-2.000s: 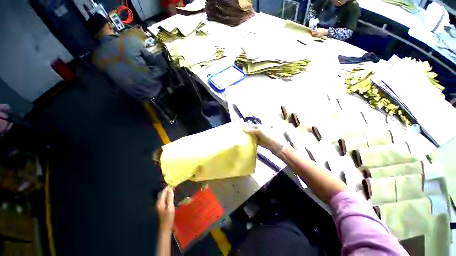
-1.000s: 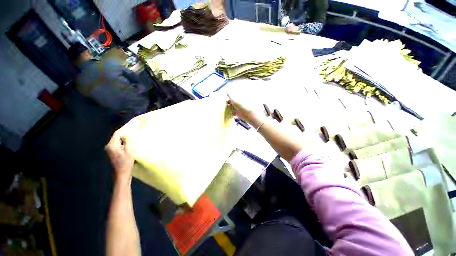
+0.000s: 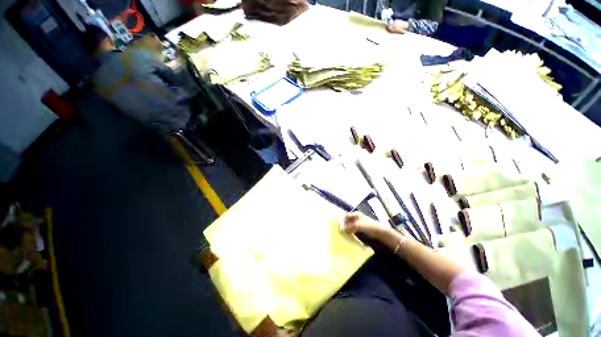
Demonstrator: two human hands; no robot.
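Note:
A bright yellow panel (image 3: 283, 250) lies spread at my lap, one corner towards the table, and hides most of the board under it. Small brown parts show at its left edge and its bottom edge. My right hand (image 3: 361, 226) is at the panel's right edge with curled fingers; whether it grips the edge or something small is unclear. My left hand is not visible. A dark slim tool (image 3: 329, 197) lies between the panel and my right hand.
Olive flaps with dark brown ends (image 3: 514, 217) overlap in a row at right. Dark strips (image 3: 405, 210) lie beside my forearm. A blue-rimmed tray (image 3: 277, 94), stacked olive panels (image 3: 339, 76) and yellow strips under white sheets (image 3: 474, 105) are farther back. Another person (image 3: 142, 85) is at left.
The yellow panel was held up in both hands and now lies lower, spread over the board and the red-orange pad. My right hand has moved down and nearer. My left hand has left view.

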